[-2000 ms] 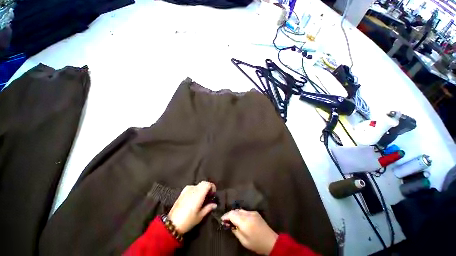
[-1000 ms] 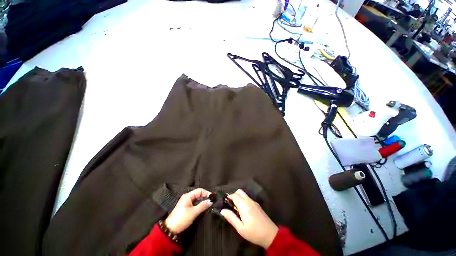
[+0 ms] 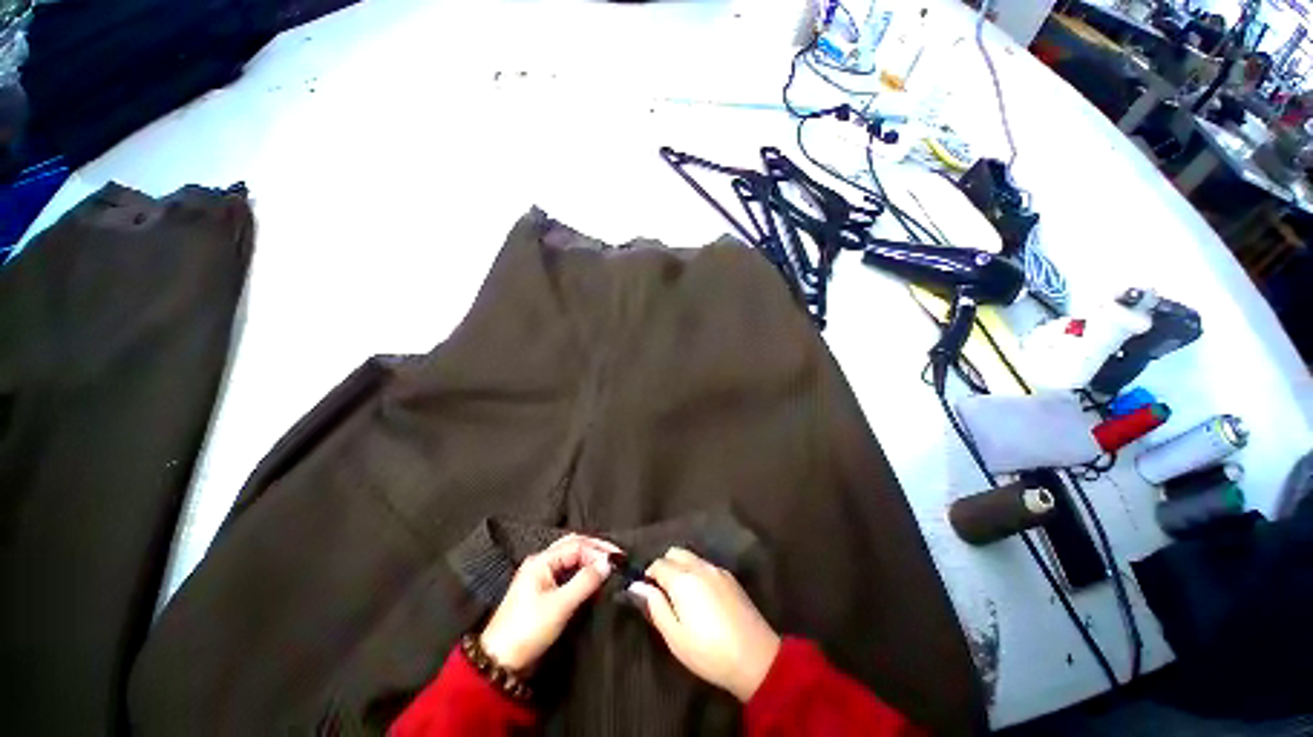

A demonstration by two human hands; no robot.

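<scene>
A large brown garment [image 3: 619,389] lies spread on the white table in front of me. Its gathered waistband [image 3: 490,554] is folded toward me near the bottom centre. My left hand [image 3: 550,598], with a beaded bracelet at the wrist, pinches the waistband between thumb and fingers. My right hand [image 3: 703,612] is close beside it, fingertips closed on the same band. A small dark spot of cloth shows between the fingertips. Any needle or thread is too small to tell. What lies inside my right palm is hidden.
Another brown garment [image 3: 115,374] lies at left. At right are black hangers [image 3: 792,216], a hair dryer [image 3: 943,269], a spray gun [image 3: 1138,338], a brown thread cone [image 3: 1002,513], a phone [image 3: 1073,540], cables, several spools and dark cloth [image 3: 1238,605]. Dark garments [image 3: 130,87] lie at far left.
My hands were a little apart and lower two seconds ago; they have moved up and together at the waistband. The yellow-orange bit at my right palm one second ago no longer shows.
</scene>
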